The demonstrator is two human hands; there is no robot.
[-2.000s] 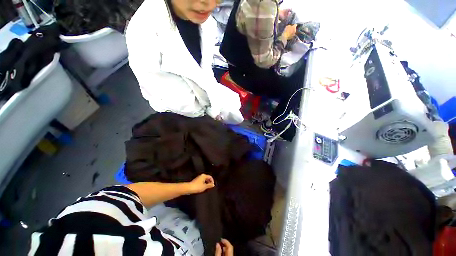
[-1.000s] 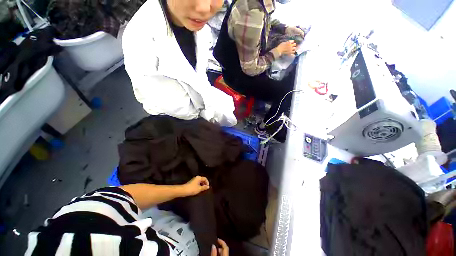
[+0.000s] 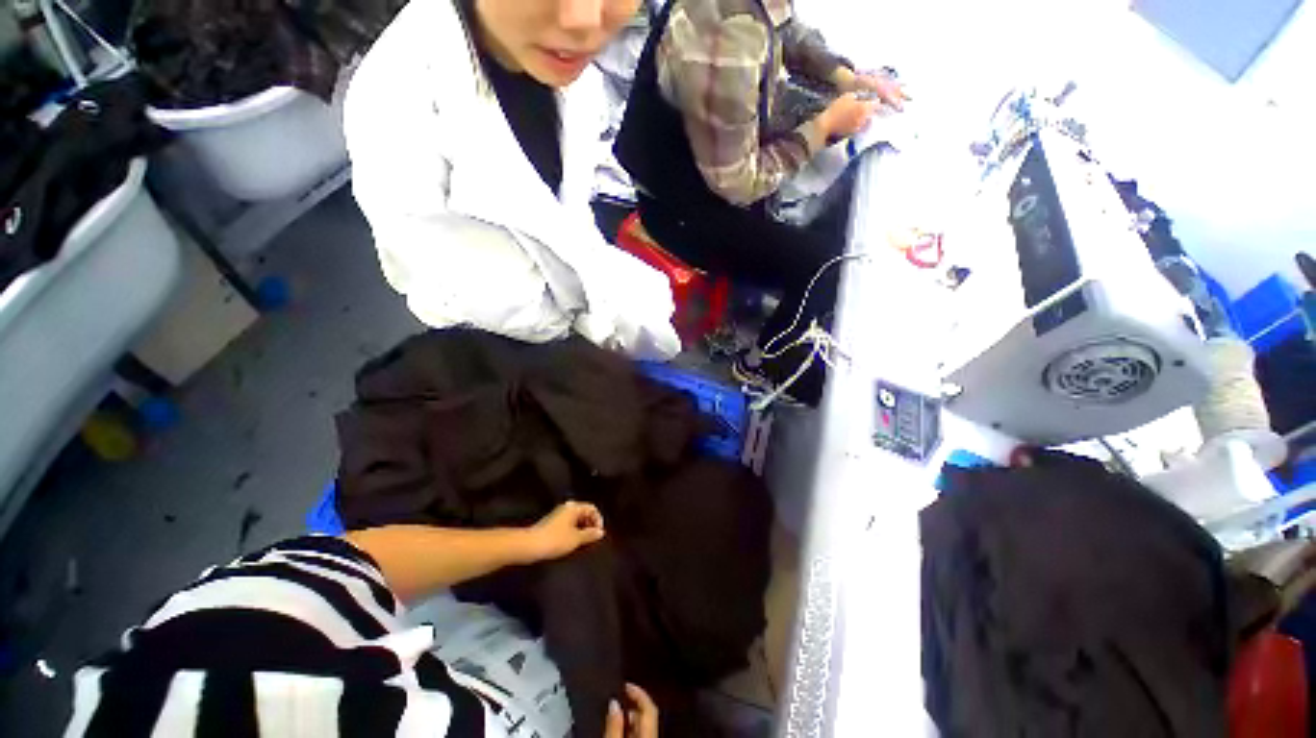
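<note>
A dark brown-black garment piece [image 3: 577,627] hangs between my hands in front of my lap, over the large crumpled dark garment pile [image 3: 476,418]. My left hand [image 3: 567,531], bare, has its fingers curled and pinches the upper part of the piece. My right hand [image 3: 632,714] is at the bottom edge, partly cut off; its fingertips grip the lower part of the piece. The low pile rests on a blue crate [image 3: 700,392] left of the table.
The white machine table [image 3: 852,490] has a ruler edge, a small control box [image 3: 906,420], another dark pile [image 3: 1075,606] and a white machine housing [image 3: 1075,353]. A person in white [image 3: 462,188] stands behind the crate. A person in a plaid sleeve [image 3: 722,101] sits beyond. White tubs [image 3: 87,310] stand left.
The whole view has shifted slightly, moving the table and piles a little left in the picture. My hands keep nearly the same hold. The seated person's hands have moved.
</note>
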